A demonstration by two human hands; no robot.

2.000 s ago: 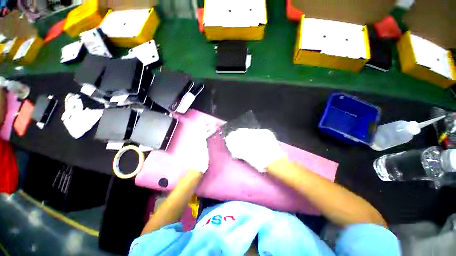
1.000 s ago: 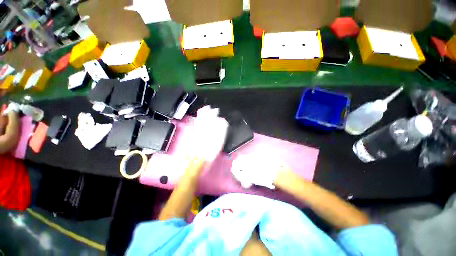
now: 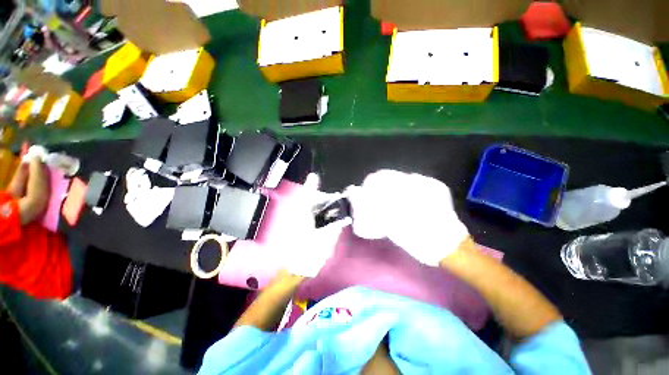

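My left hand (image 3: pixel 312 242), in a white glove, holds a small black device (image 3: pixel 332 212) over the pink mat (image 3: pixel 381 267). Only part of the device shows between the gloves. My right hand (image 3: pixel 411 212), also gloved in white, is at the device's right side with its fingertips close to it. Whether the right fingers grip it cannot be told, as the glove is blurred and bright. Black devices (image 3: pixel 238 212) are stacked left of the mat, with white tabs beneath.
A tape roll (image 3: pixel 209 256) and white cloth (image 3: pixel 147 198) lie left. A blue bin (image 3: pixel 519 184), squeeze bottle (image 3: pixel 593 207) and clear bottle (image 3: pixel 616 256) are right. Yellow boxes (image 3: pixel 442 66) stand on the green conveyor (image 3: pixel 359 110). Another person's red sleeve (image 3: pixel 33 245) is far left.
The dark device seen at the mat's upper edge one second ago is no longer there. My right hand has moved up and the hands are now together around a device.
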